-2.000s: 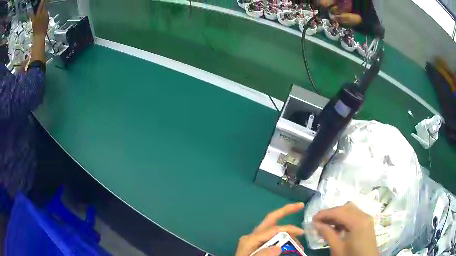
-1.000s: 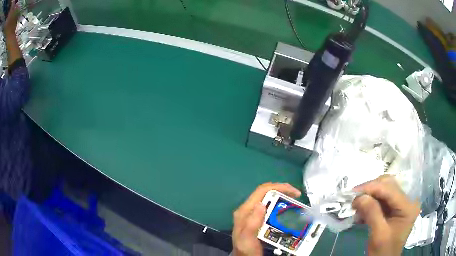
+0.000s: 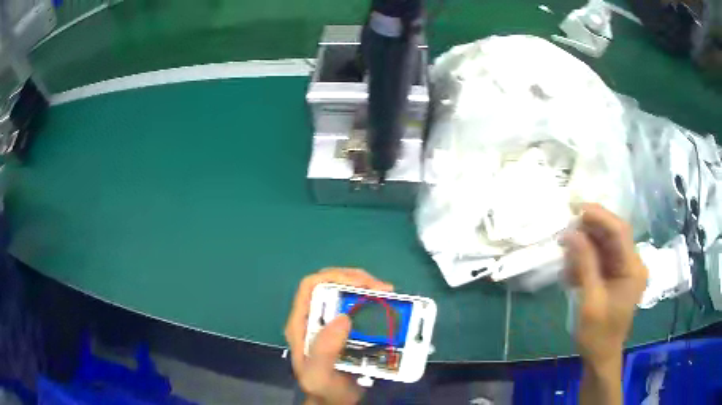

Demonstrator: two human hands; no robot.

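My left hand point(image 3: 332, 336) holds a white housing point(image 3: 416, 340), open side up, with my thumb over its left part. Inside are a blue block point(image 3: 404, 316), curved red and black wires and a small board along the lower edge. My right hand point(image 3: 609, 269) is blurred at the right side of a clear bag of white parts point(image 3: 507, 103), fingers bent together. Pale plastic lies by its fingertips; I cannot tell if it is gripped. A white plate with dark slots point(image 3: 463, 270) lies at the bag's lower edge.
A black electric screwdriver point(image 3: 388, 87) hangs over a grey-silver screw feeder point(image 3: 328, 162) beyond my left hand. A white unit point(image 3: 587, 28) lies at the back right. Bagged white pieces point(image 3: 665, 277) lie at the right. Blue crates point(image 3: 673, 372) stand below the bench edge.
The view has swung right and down. My right hand earlier held small white pieces beside the housing; it is now farther right, by the bag. The left hand still holds the housing, now turned more level.
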